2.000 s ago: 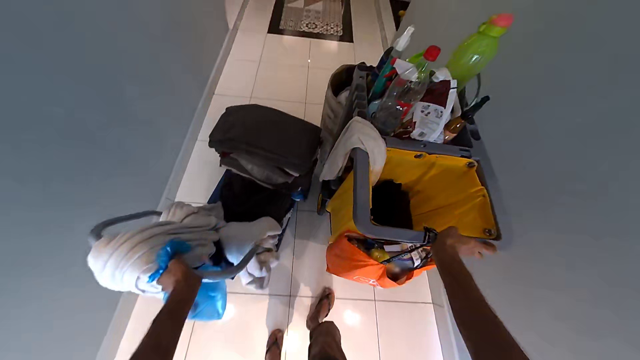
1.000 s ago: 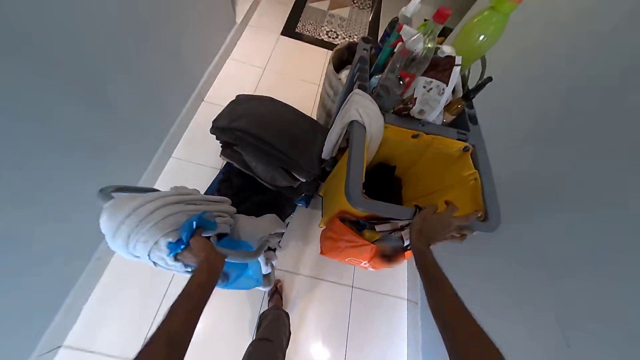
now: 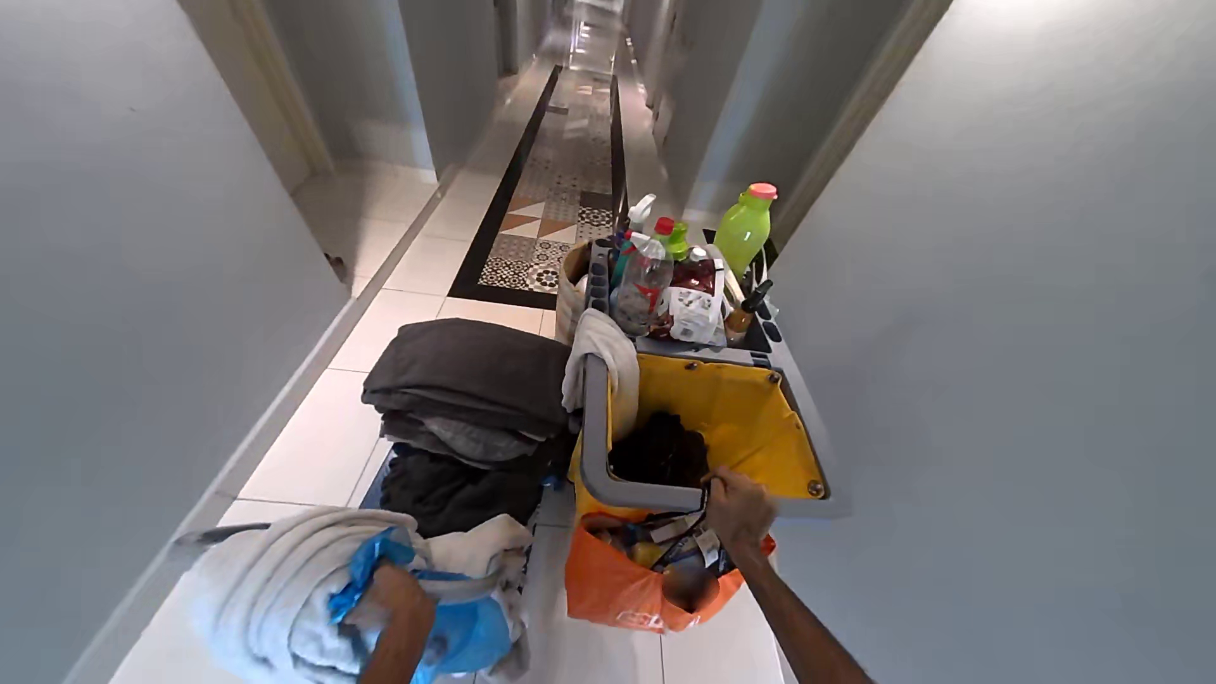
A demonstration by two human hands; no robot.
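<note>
My left hand (image 3: 389, 603) grips the gathered top of a blue plastic bag (image 3: 475, 636), beside rolled white towels (image 3: 275, 589) piled over a grey handle at lower left. My right hand (image 3: 739, 513) is closed on the near grey rim of a janitorial cart (image 3: 632, 492), whose yellow bag (image 3: 750, 418) stands open with dark stuff inside. Below that rim hangs an orange bag (image 3: 617, 584) of small items. A white cloth (image 3: 608, 356) drapes over the cart's left corner. Folded dark grey linens (image 3: 465, 375) are stacked left of the cart, above black cloth (image 3: 456, 489).
Spray bottles (image 3: 646, 285) and a green bottle with a pink cap (image 3: 746, 228) stand in the cart's far tray. Pale walls run close on both sides. Ahead, a corridor with a patterned, black-bordered floor strip (image 3: 541, 228) stretches away past door recesses.
The view has tilted up to show far more of the corridor. My right hand, with fingers spread at the rim one second ago, is now closed on it. My left hand keeps hold of the blue bag.
</note>
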